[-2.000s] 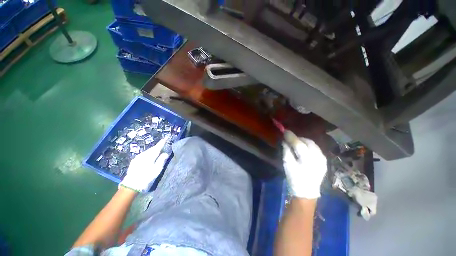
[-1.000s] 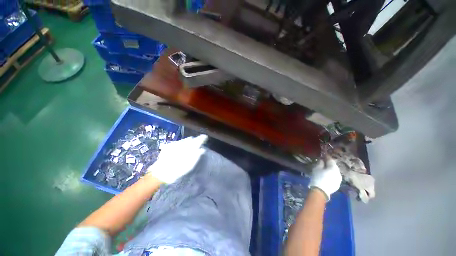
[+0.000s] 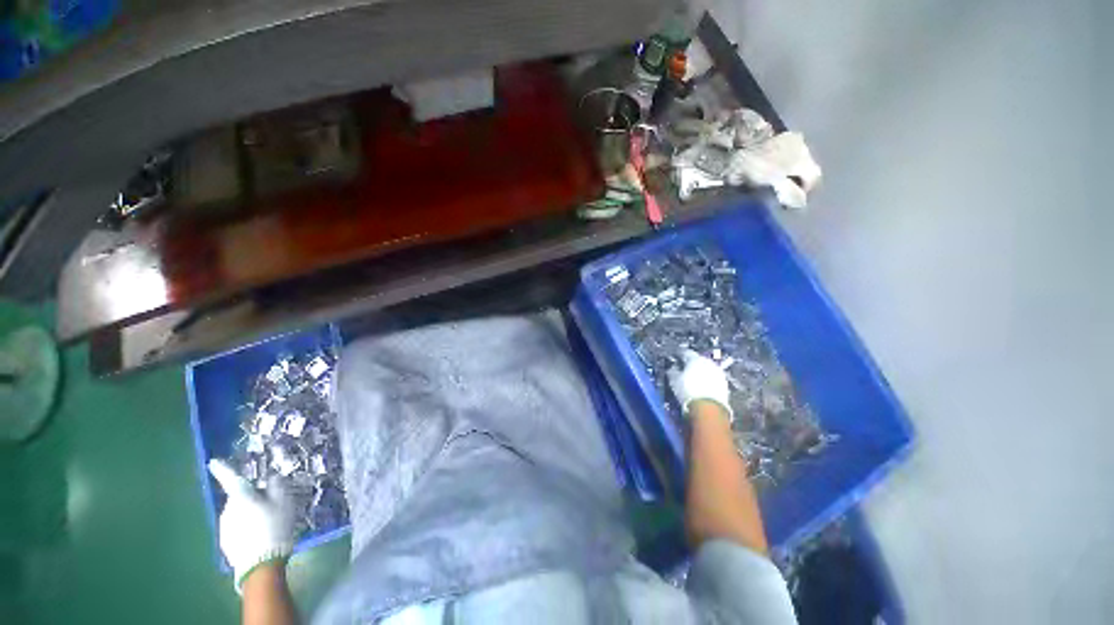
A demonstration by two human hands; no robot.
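My left hand [image 3: 254,525], in a white knit glove, is over the lower left part of the left blue bin [image 3: 199,409], its index finger extended. Shiny metal parts [image 3: 283,427] lie in that bin. I cannot make out any part held in it. My right hand [image 3: 701,385], also gloved, reaches into the right blue bin [image 3: 843,366], with its fingertips at the heap of greyish metal parts [image 3: 696,305]. Its fingertips are small and blurred, so I cannot tell whether it grips a part.
The press frame [image 3: 305,49] crosses the top. Below it is the reddish oily press table [image 3: 489,183]. A red-handled tool [image 3: 645,183] lies near white rags [image 3: 776,165] at its right end. An apron [image 3: 476,440] covers the lap. Another blue bin [image 3: 873,562] is at the lower right.
The view has turned to the right. My right hand has gone from the rag end of the table into the right bin; the red tool now lies on the table. My left hand has moved back to the left bin.
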